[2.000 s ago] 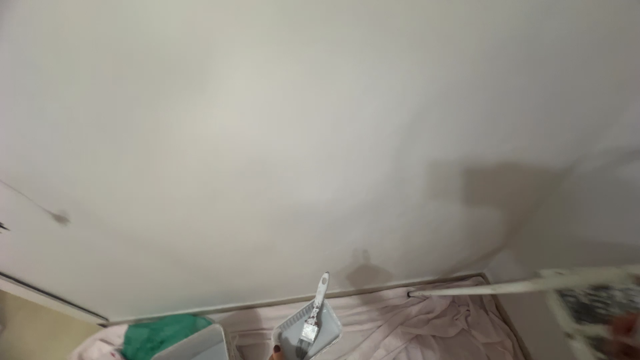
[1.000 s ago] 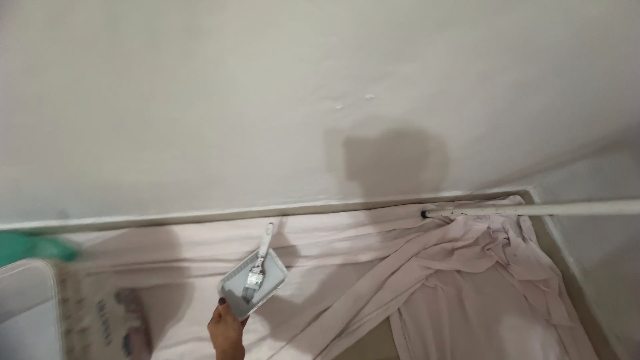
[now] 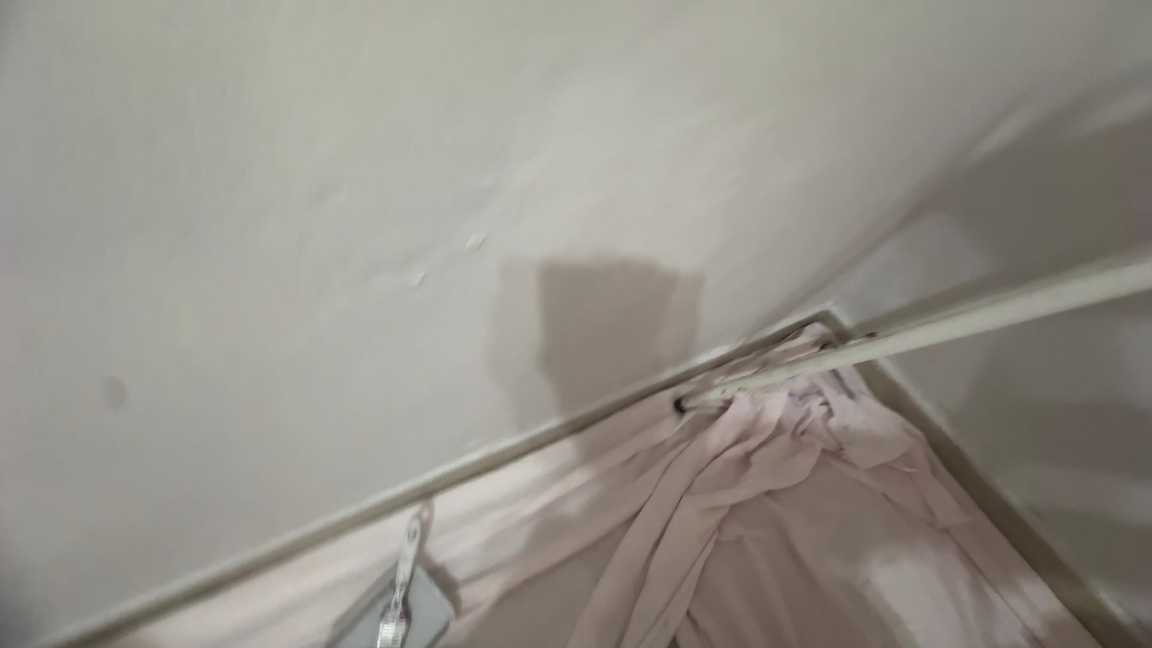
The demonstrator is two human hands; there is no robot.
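Observation:
Neither of my hands shows in the head view now. A paintbrush (image 3: 407, 576) with a pale, stained handle lies across a small grey paint tray (image 3: 432, 605) at the bottom edge, left of the middle; the tray's lower part is cut off. Under it spreads a pink cloth (image 3: 774, 468), wrinkled and bunched toward the corner. A long whitish pole (image 3: 972, 322) slants in from the right edge, its dark end close to the skirting. Whether a hand is at the tray's hidden side cannot be told.
A pale wall (image 3: 270, 225) with small raised flaws fills the upper left. Its skirting (image 3: 378, 506) meets a second wall (image 3: 1062, 387) at the corner on the right. Blurred shadows fall on both walls.
A hand held the tray's lower edge one second ago; it is out of view now. The view has swung and tilted, and the green item and the larger container at left have left it.

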